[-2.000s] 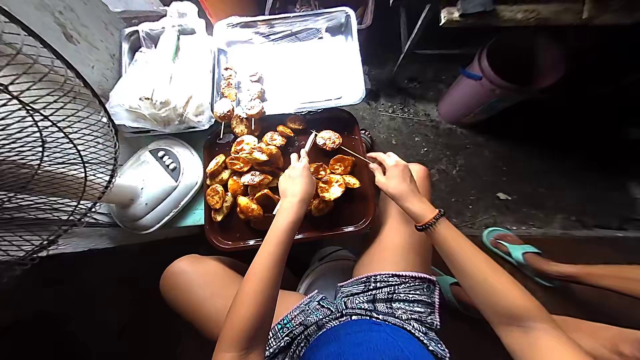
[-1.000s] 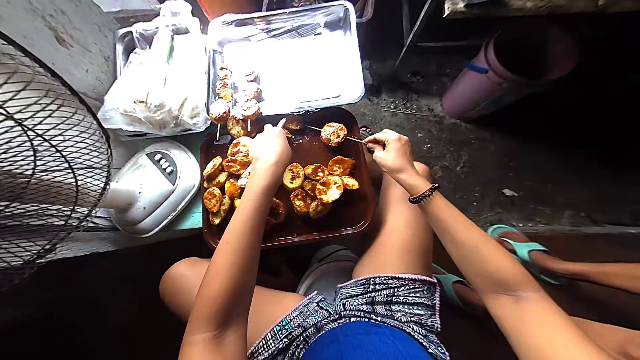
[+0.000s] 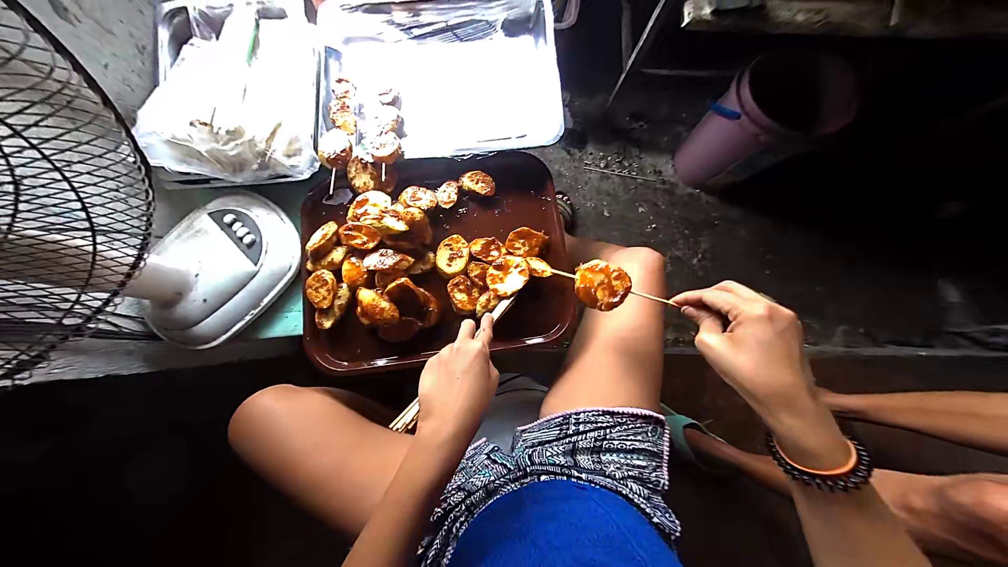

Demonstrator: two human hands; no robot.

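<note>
A thin wooden skewer (image 3: 652, 298) is pinched in my right hand (image 3: 744, 335), right of the brown tray (image 3: 520, 189). Glazed slices (image 3: 602, 285) are threaded on it, and its far end reaches a small piece at the slices in the tray. My left hand (image 3: 459, 378), at the tray's near edge, grips a bundle of wooden sticks (image 3: 405, 416); their upper ends touch the slices. Loose glazed slices (image 3: 378, 305) are heaped on the tray's left, with a smaller group (image 3: 508, 276) at its middle right. Two loaded skewers (image 3: 336, 146) rest across the metal tray's left side.
A shiny metal tray (image 3: 472, 146) lies behind the brown one, beside a plastic bag of sticks (image 3: 244, 146) in a container. At left stands a caged fan (image 3: 71, 157) with a white base (image 3: 224, 276). A pink bucket (image 3: 713, 157) and another person's legs (image 3: 929, 417) are at right.
My left hand has moved from the heap's upper part down to the tray's near edge. My right hand has moved nearer my body with the skewer, whose slices now hang beyond the tray's right edge.
</note>
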